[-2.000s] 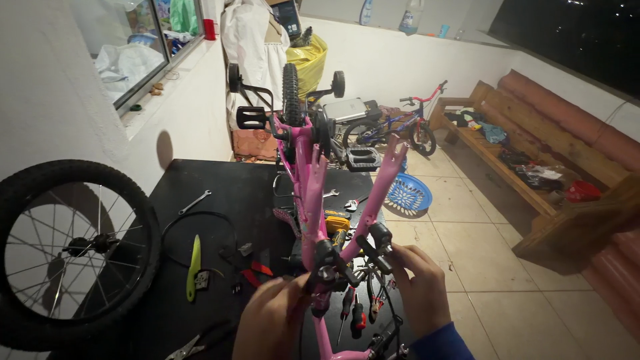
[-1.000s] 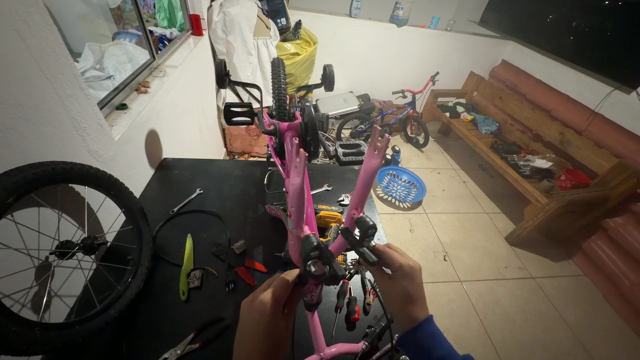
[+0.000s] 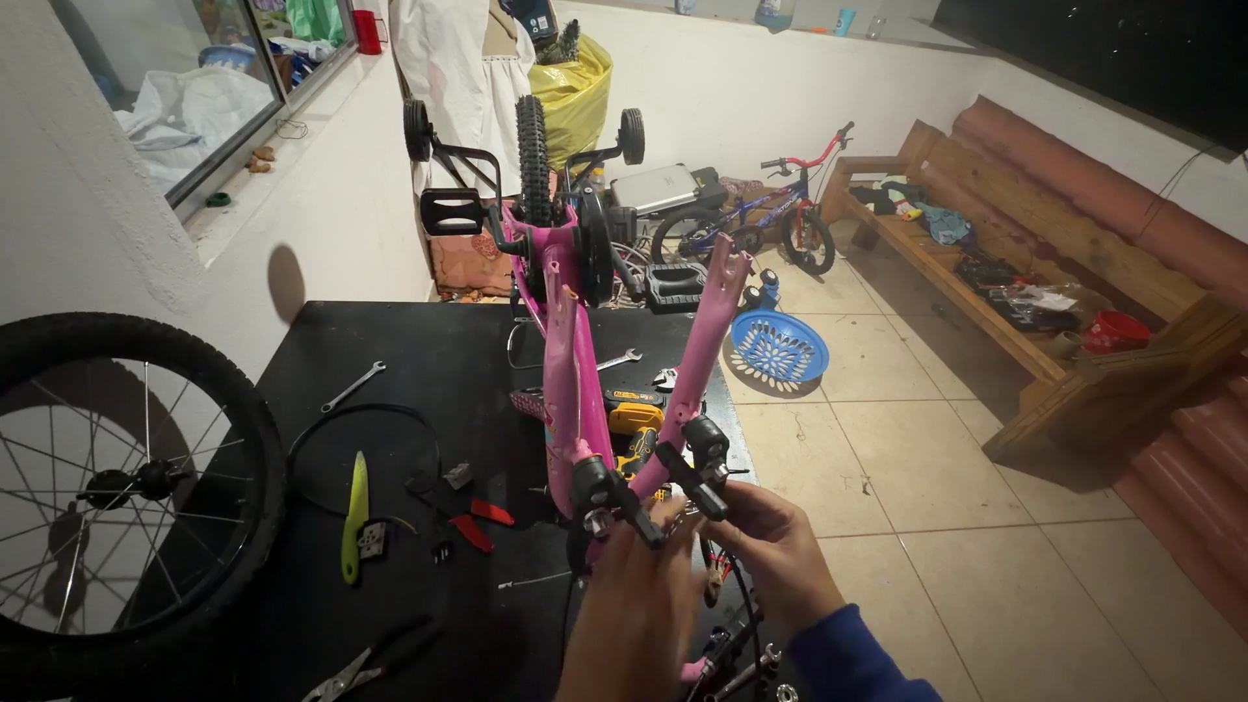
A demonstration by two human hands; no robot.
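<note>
A pink children's bicycle frame [image 3: 586, 341] stands upside down on a black table, its fork [image 3: 704, 336] pointing up. Black brake arms with pads, the left one [image 3: 624, 497] and the right one [image 3: 694, 480], sit on the fork legs. My left hand [image 3: 639, 595] is at the left brake arm, fingers toward the gap between the arms and partly blurred. My right hand [image 3: 775, 546] has thumb and fingers at the lower end of the right brake arm. Whether either hand grips a part is hidden. A black cable [image 3: 746, 595] hangs below my right hand.
A spoked wheel [image 3: 146, 483] leans at left. On the table [image 3: 429, 341] lie a combination wrench [image 3: 354, 386], a green-handled knife [image 3: 356, 517], pliers [image 3: 341, 680] and a yellow-black power drill [image 3: 636, 421]. A blue basket [image 3: 780, 346], small bicycle [image 3: 770, 210] and wooden bench [image 3: 960, 273] stand beyond.
My left hand has moved right, from beside the left brake arm to the gap between both arms. My right hand stays by the right arm.
</note>
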